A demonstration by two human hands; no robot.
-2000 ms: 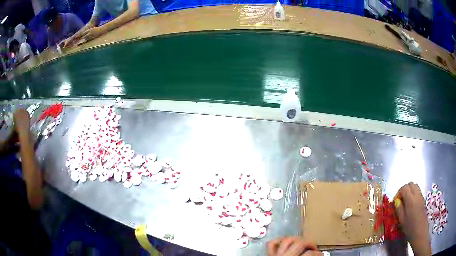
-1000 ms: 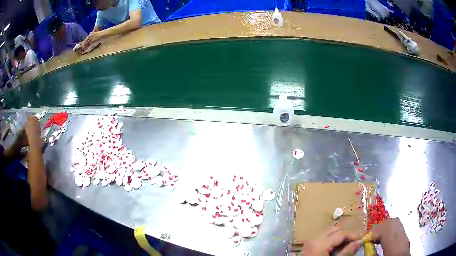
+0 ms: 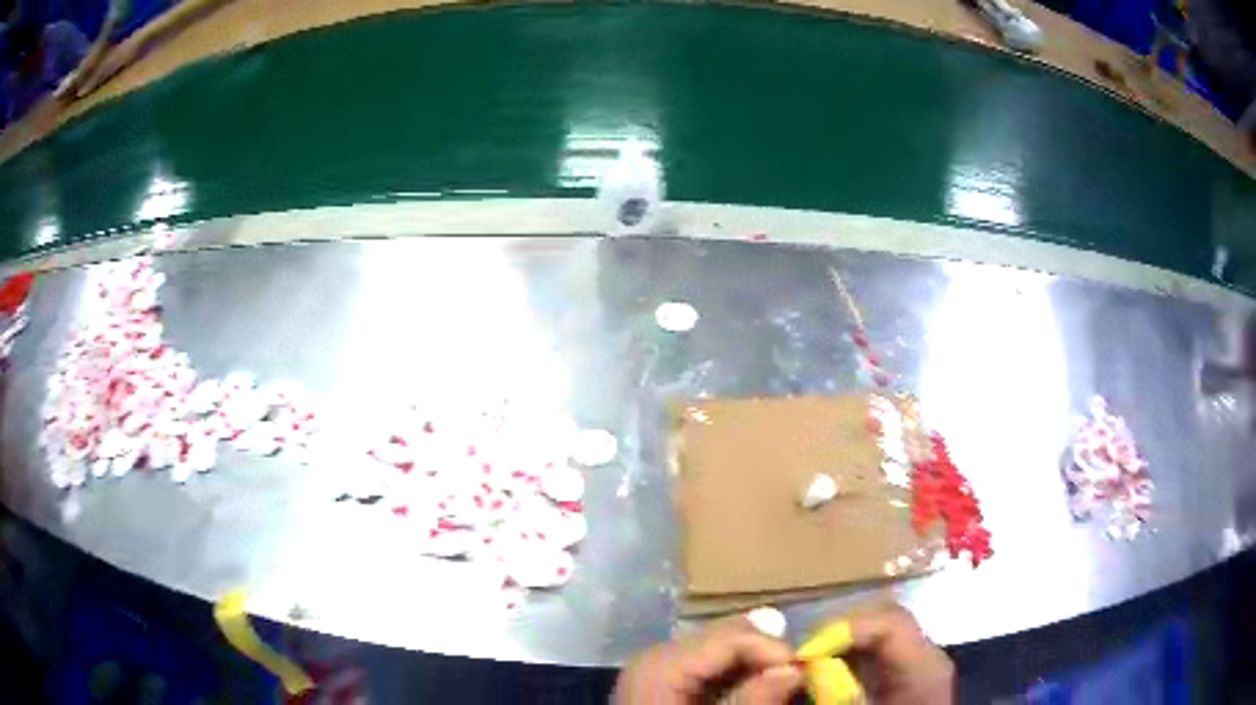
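My left hand (image 3: 716, 664) is at the bottom edge, partly cut off, its fingers closed around a white disc (image 3: 766, 621). My right hand (image 3: 888, 658), with yellow coverings on thumb and finger, meets it fingertip to fingertip; a tiny red bit shows between them. Both hands are just in front of the cardboard pad (image 3: 751, 510). A white lump (image 3: 820, 490) stands on the pad. Loose red pieces (image 3: 948, 503) lie at its right edge. A heap of red-and-white discs (image 3: 482, 482) lies left of the pad.
More red-and-white pieces lie far left (image 3: 124, 386) and far right (image 3: 1109, 468). A white bottle (image 3: 632, 193) stands by the green belt (image 3: 413, 110). A single disc (image 3: 676, 317) and a thin stick (image 3: 844, 296) lie behind the pad. Yellow tape (image 3: 255, 645) hangs at the front edge.
The view has shifted, so the table things sit further left and higher. My right hand has left the red pieces and come together with my left hand. The neighbour's arm at left is out of view.
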